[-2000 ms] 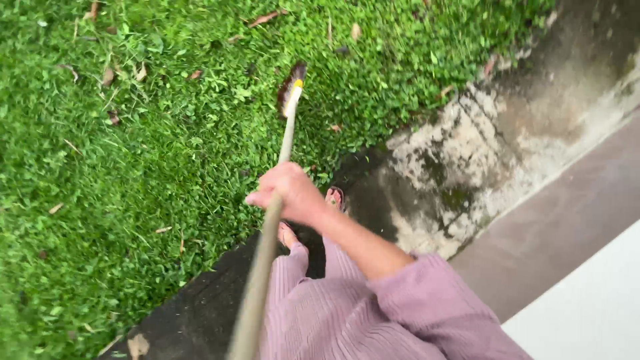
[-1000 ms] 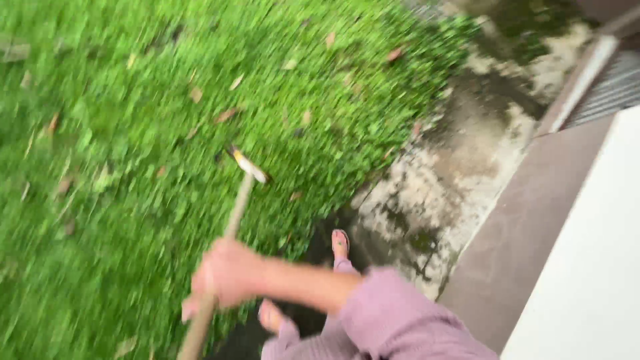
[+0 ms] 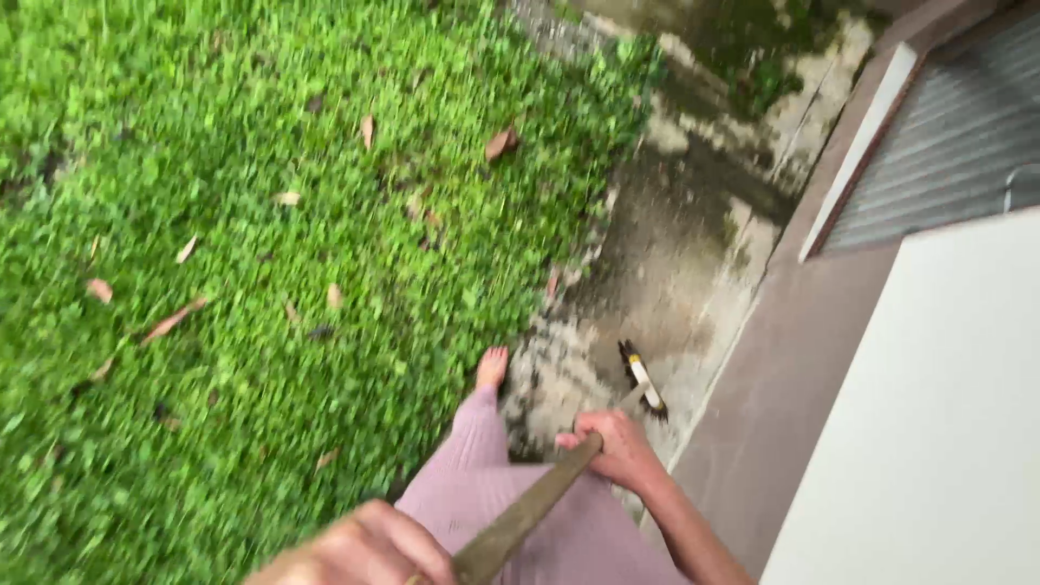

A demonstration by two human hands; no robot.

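Note:
A push broom's wooden handle (image 3: 528,512) runs from the bottom of the view up and right to its head (image 3: 642,379), which has dark bristles and a white and yellow top. The broom head is over the stained concrete strip (image 3: 561,374). My right hand (image 3: 613,447) is closed round the handle below the head. At the bottom edge, my left hand (image 3: 366,548) grips the handle's near end; part of this hand is cut off by the frame.
Grass (image 3: 244,390) with scattered dry leaves (image 3: 501,144) lies left of the concrete. One foot (image 3: 491,367) is at the grass edge. To the right stand a wall with a brown base (image 3: 731,439) and a white upper part (image 3: 926,406), and a grey slatted panel (image 3: 942,146).
The broom head has moved from over the grass to over the concrete, on the right. My left hand has come into view on the handle. The view has shifted forward along the wall.

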